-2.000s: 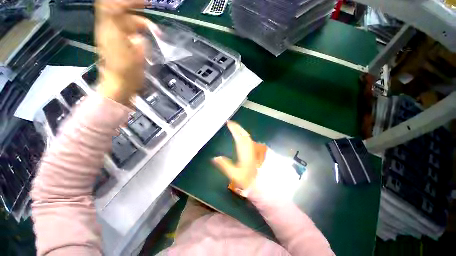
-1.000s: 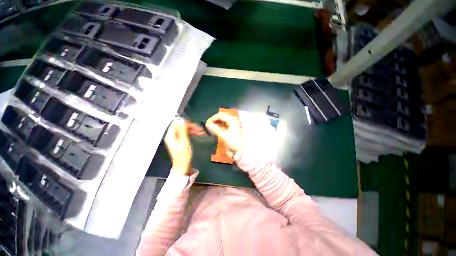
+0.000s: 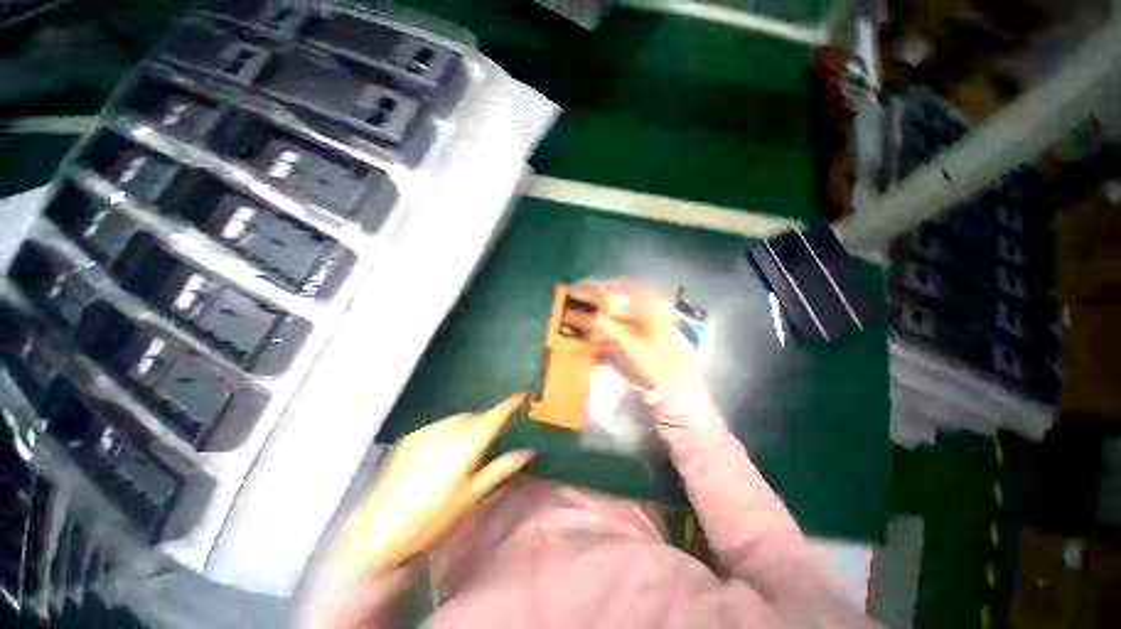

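Note:
The orange jig point(image 3: 563, 383) lies on the green bench, with a dark recess near its far end. My right hand point(image 3: 639, 332) is over the jig's far right side, fingertips by the recess; it is blurred, and whether it pinches a small piece cannot be told. My left hand point(image 3: 443, 473) is at the jig's near left corner, fingers spread, index fingertip at its edge, and holds nothing. A small dark and teal part point(image 3: 691, 322) lies just right of my right hand.
A clear blister tray point(image 3: 330, 295) with black housings point(image 3: 277, 240) lies at the left on a white sheet point(image 3: 492, 148). A dark striped block point(image 3: 809, 283) is at the right bench edge. Stacked trays point(image 3: 971, 283) and a pale post point(image 3: 971, 172) stand further right.
My hands have parted. The right hand has moved onto the jig's recess end; the left has moved down to its near corner and opened. The view has shifted slightly.

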